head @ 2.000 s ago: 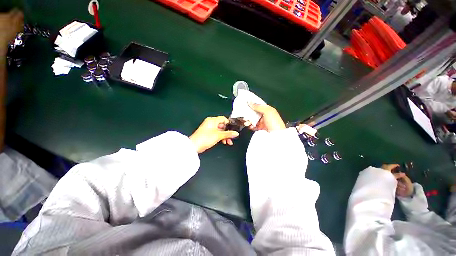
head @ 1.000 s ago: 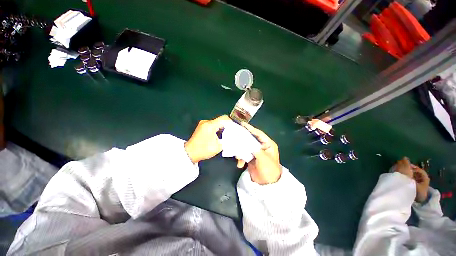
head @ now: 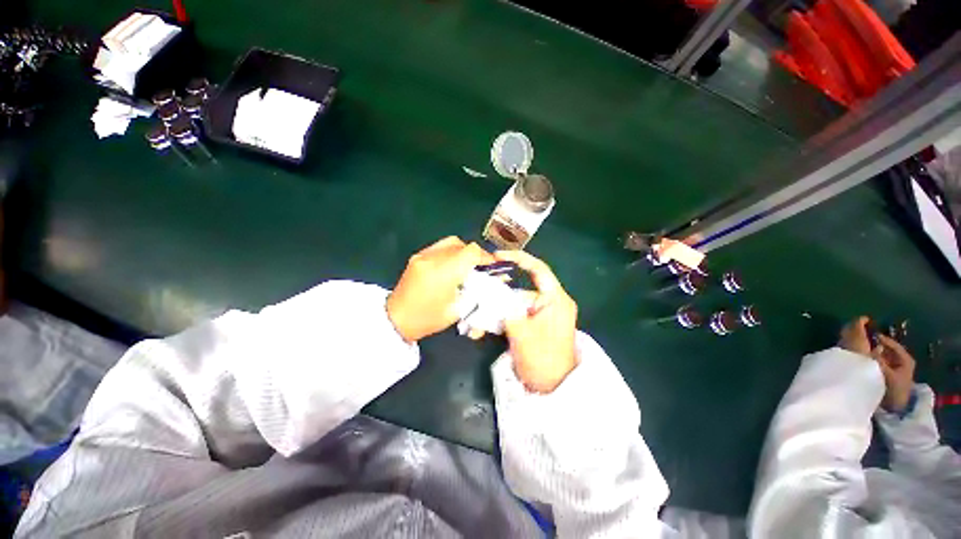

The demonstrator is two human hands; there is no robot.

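My left hand (head: 430,288) and my right hand (head: 545,324) meet in front of me, below the bottle. A crumpled white wiping cloth (head: 491,302) is between them, held by my right hand. A dark small part (head: 496,270) shows at the top of the cloth, between the fingers of both hands; most of it is hidden. The solvent bottle (head: 521,214) stands just beyond my hands with its round lid (head: 511,154) flipped open.
Black tray (head: 221,114) with white wipes, a second box of wipes (head: 134,51) and several dark rounds (head: 176,119) are at the left. More rounds (head: 721,321) lie right, near the metal post (head: 811,174). A coworker's hands (head: 890,363) are far right.
Since the earliest frame, both hands have come lower and closer together, uncovering the bottle. The cloth has gone from spread out to crumpled around the part.
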